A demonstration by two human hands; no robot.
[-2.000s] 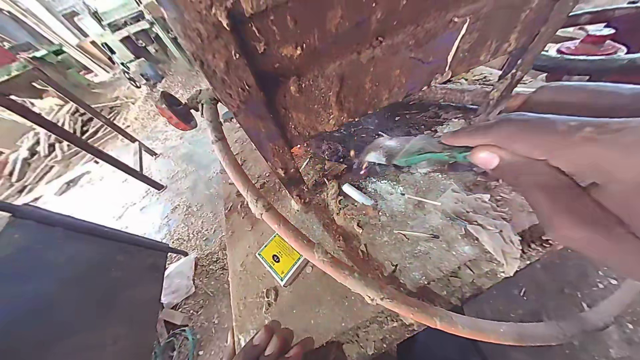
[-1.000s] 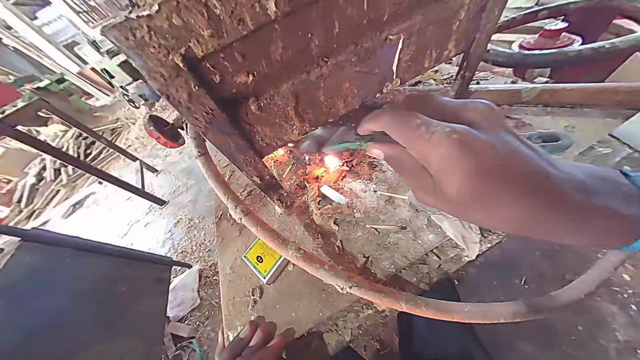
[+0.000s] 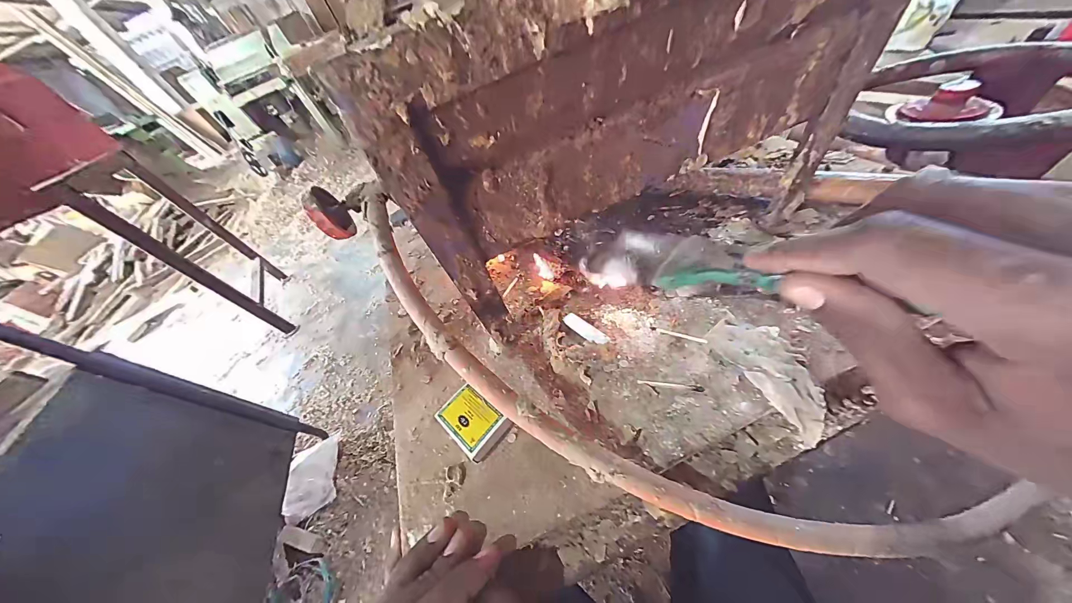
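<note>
My right hand (image 3: pixel 930 310) pinches a clear plastic piece with a green strip (image 3: pixel 708 279) between thumb and fingers. Its blurred far end is beside a bright glow (image 3: pixel 615 272). A small flame (image 3: pixel 544 268) burns left of it, at the foot of a rusty metal panel (image 3: pixel 578 142). Just below lie a short white stick (image 3: pixel 585 328) and two matchsticks (image 3: pixel 680 335), (image 3: pixel 670 386). Low in the view, my left hand (image 3: pixel 448 561) has its fingers loosely apart, with nothing seen in it. A yellow matchbox (image 3: pixel 471 421) rests on the board above it.
A curved, dirt-covered pipe (image 3: pixel 519 402) sweeps around the burning spot, with a red round piece (image 3: pixel 328 213) by its upper end. Crumpled thin sheet (image 3: pixel 775 377) lies under my right hand. A dark panel (image 3: pixel 159 486) stands at left, and wood scraps (image 3: pixel 50 310) lie behind it.
Flames show now where none was plain two seconds ago. My right hand moved left toward the panel's foot with the plastic piece, then back right.
</note>
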